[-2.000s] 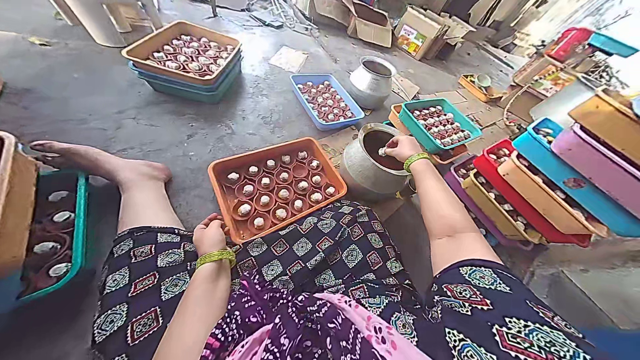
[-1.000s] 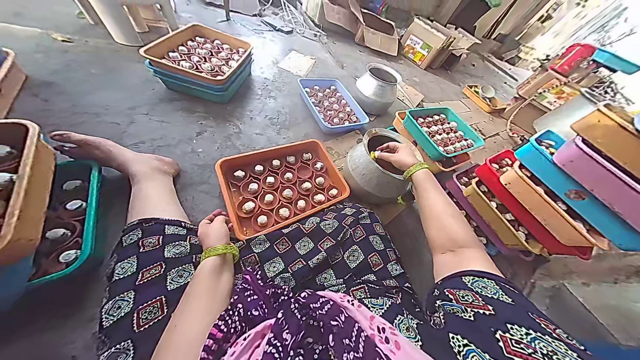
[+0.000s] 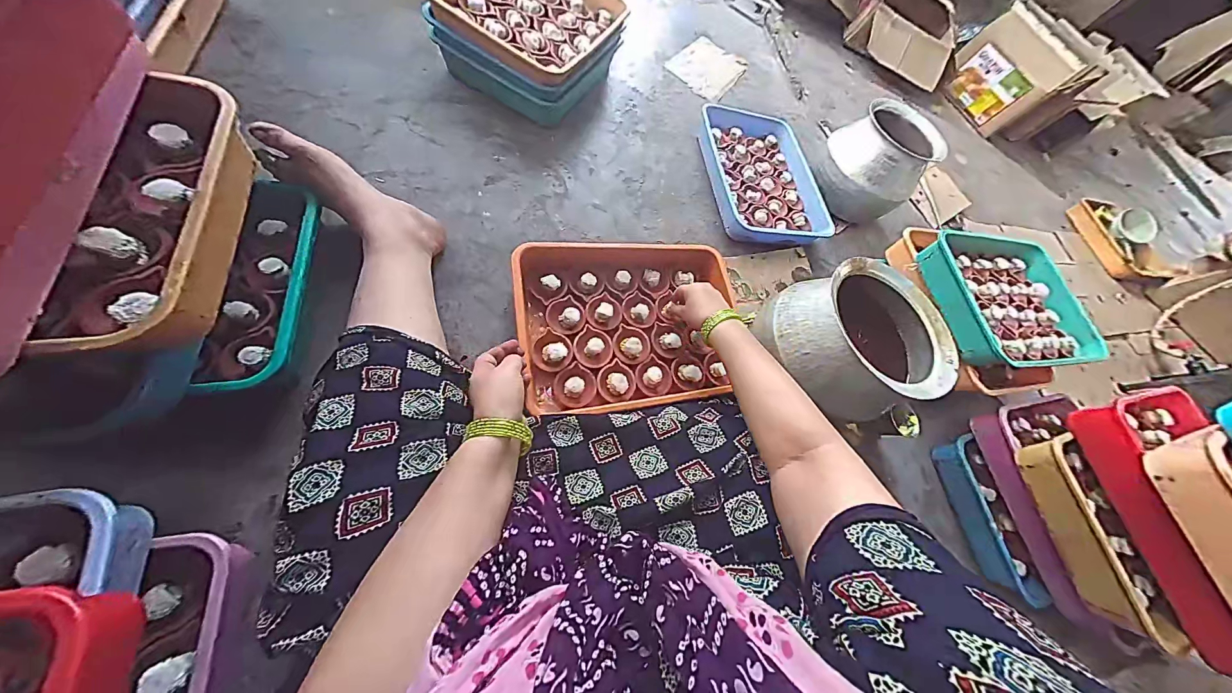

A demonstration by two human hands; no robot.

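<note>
An orange plastic tray [image 3: 616, 252] lies just beyond my lap, filled with rows of small reddish clay cups [image 3: 635, 377], each with a whitish lump in it. My left hand [image 3: 499, 383] grips the tray's left rim, fingers curled on its edge. My right hand [image 3: 695, 306] reaches over the tray's right side, fingertips down at a cup near the upper right corner; whether they pinch anything cannot be made out. Right of the tray a wide-mouthed metal pot [image 3: 813, 337] leans with its dark opening toward the upper right.
A blue tray [image 3: 818, 217] of filled cups and a second metal pot [image 3: 852, 154] stand ahead. A teal tray [image 3: 1092, 337] sits on an orange one at right. Stacked trays [image 3: 1035, 500] line the right side; others [image 3: 226, 183] stand at left. Cardboard boxes [image 3: 1020, 67] lie behind.
My right hand has moved left from the metal pot's mouth to the orange tray's upper right part. My left hand stays at the tray's left edge. The view has turned somewhat.
</note>
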